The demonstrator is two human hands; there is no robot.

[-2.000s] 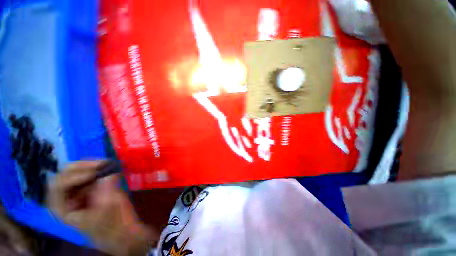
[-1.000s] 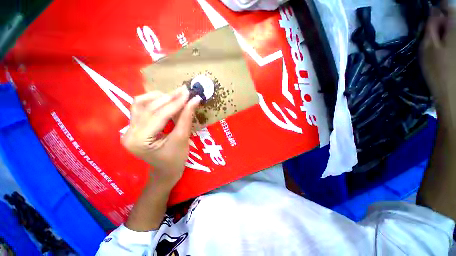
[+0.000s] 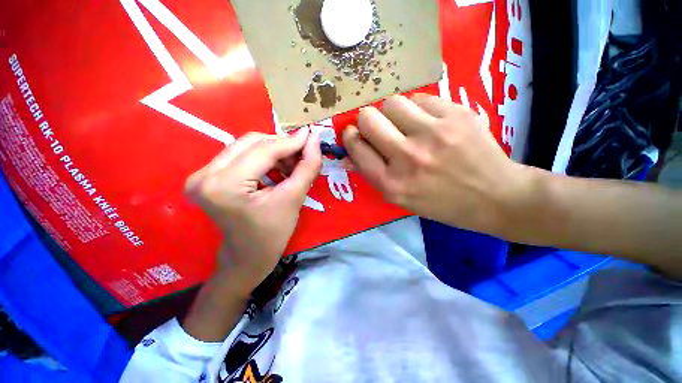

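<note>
My left hand (image 3: 258, 183) and my right hand (image 3: 430, 153) meet over the red carton (image 3: 82, 67), just below the cardboard pad (image 3: 269, 45). Between their fingertips a small part of a black piece (image 3: 333, 150) shows. My left thumb and fingers pinch its left end; my right fingers close round its right end. The fingers hide most of it, so I cannot tell whether it is one part or two joined. The round white pot (image 3: 347, 21) sits on the pad, with dark wet spots around it.
At the right is the black tray (image 3: 552, 67) with its white liner (image 3: 593, 67) over the edge and long black parts (image 3: 624, 97) inside. The blue tray (image 3: 45, 292) is at the lower left. Blue plastic (image 3: 467, 254) shows below my right forearm.
My left hand has moved from the white pot down to below the pad. My right hand has come from the black tray to meet it. The view has also shifted.
</note>
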